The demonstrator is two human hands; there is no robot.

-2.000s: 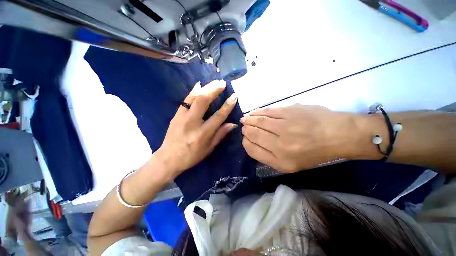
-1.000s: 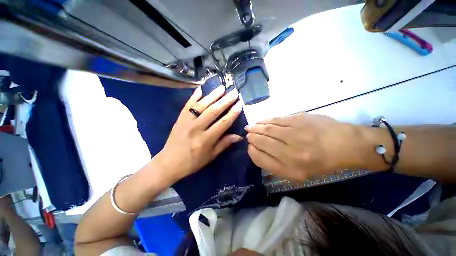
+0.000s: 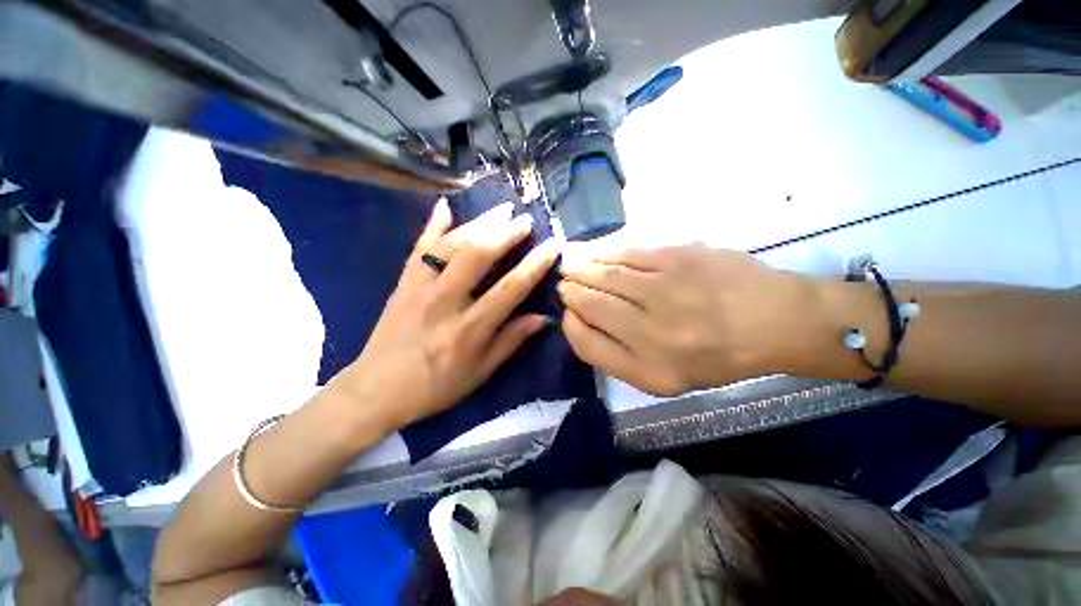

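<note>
A dark navy fabric panel (image 3: 279, 213) lies on the white table and runs under the sewing machine (image 3: 498, 59) near its needle area. My left hand (image 3: 445, 314) lies spread on the panel just in front of the machine's foot, fingertips pressing the cloth. My right hand (image 3: 664, 314) pinches the panel's right edge with bunched fingertips, beside my left fingers. A grey cylindrical attachment (image 3: 587, 195) stands just right of the needle area. The panel's frayed near edge hangs at the table's front edge. The fabric under my left palm is hidden.
Navy bundles (image 3: 107, 343) lie at the left. A pink and blue tool (image 3: 954, 109) lies upper right, near a blurred dark object (image 3: 883, 42). A ruler strip (image 3: 759, 408) runs along the near edge. Another person's arm (image 3: 42, 533) shows lower left, and something blue (image 3: 356, 556) below.
The navy panel has moved up toward the needle, and its frayed near edge now lies nearer the table's front edge. Both hands stay on it, the right now closer to the left fingertips.
</note>
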